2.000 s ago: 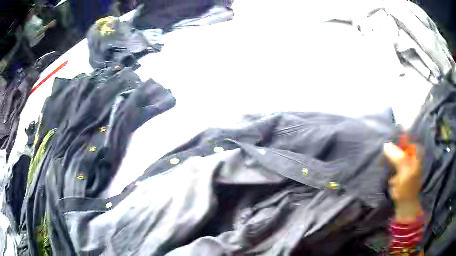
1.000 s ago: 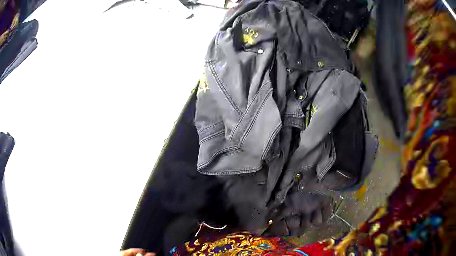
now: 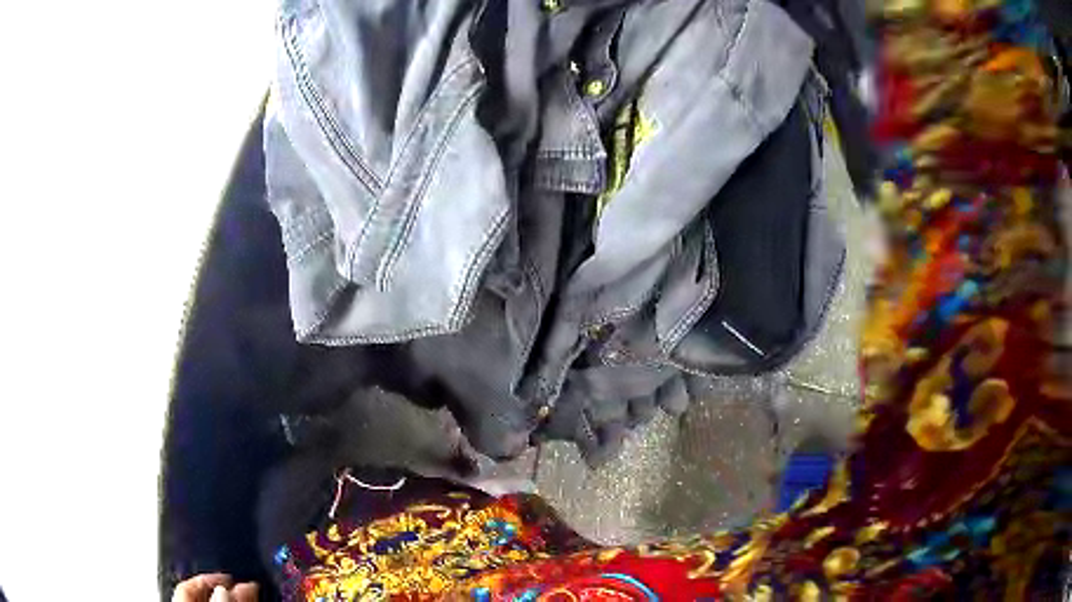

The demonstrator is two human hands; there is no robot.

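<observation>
A grey denim garment with double topstitching hangs in folds over a dark surface beside the white table edge. It has brass buttons, a yellow-green pattern and black lining. A pale thread lies on the lining. A few fingers, seemingly of my left hand, show at the bottom left, cut off by the frame edge; what they hold cannot be told. My right hand is not in view.
The white tabletop is at the left. Speckled floor shows below and right of the garment. Red and gold patterned clothing fills the right side and lower edge. A pale loose thread lies near the bottom.
The view has swung from garments on the tabletop to those hanging at its right side, then lower. The right hand with its red sleeve has left view; fingertips remain at bottom left.
</observation>
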